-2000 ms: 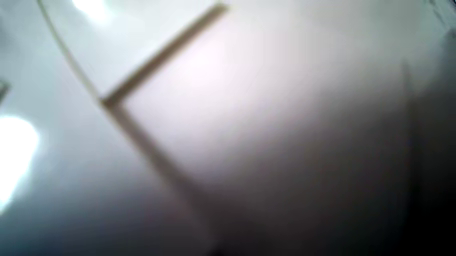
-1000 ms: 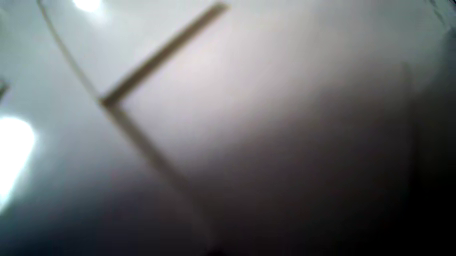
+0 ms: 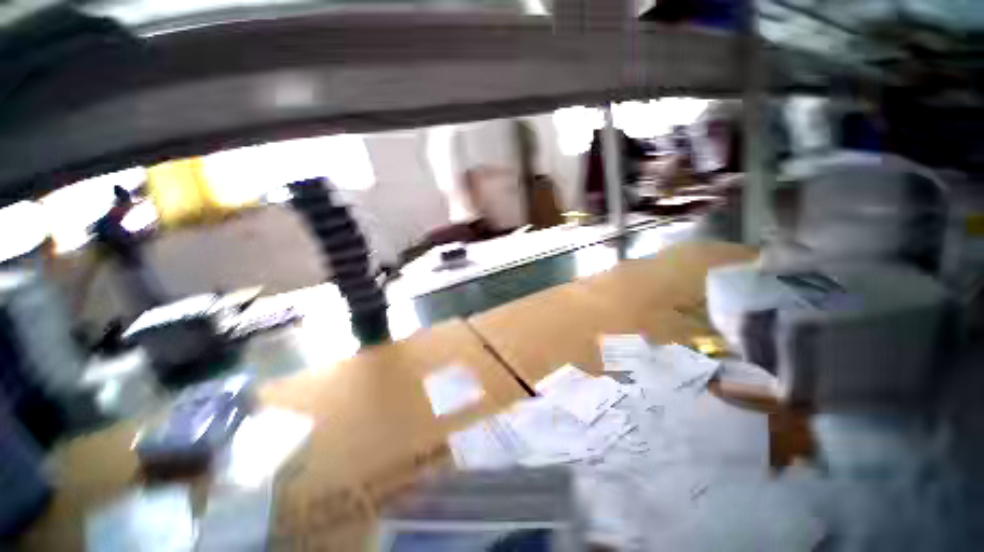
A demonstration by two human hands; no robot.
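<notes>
Neither of my hands can be made out in the blurred head view. White paper slips point(image 3: 572, 415) lie in a wide, loose, overlapping pile on the tabletop in front of me. One white slip point(image 3: 453, 389) lies apart, left of the pile. A grey block with a white and blue face point(image 3: 475, 518), possibly a card stack, is cut off by the bottom edge. A dark bluish stack point(image 3: 200, 418) stands at the left, with white papers point(image 3: 140, 520) near it.
Brown cardboard point(image 3: 388, 394) covers the tan table, with a dark gap across it. Large pale blocks point(image 3: 863, 334), one with dark loops on top, stand at the right. A dark striped column point(image 3: 343, 253) rises behind. A blurred person point(image 3: 480, 178) is beyond the green-sided table point(image 3: 496, 286).
The earlier frames showed a blurred close-up of a pale surface with dark lines. The view has swung to a wide, motion-blurred look across the table and room.
</notes>
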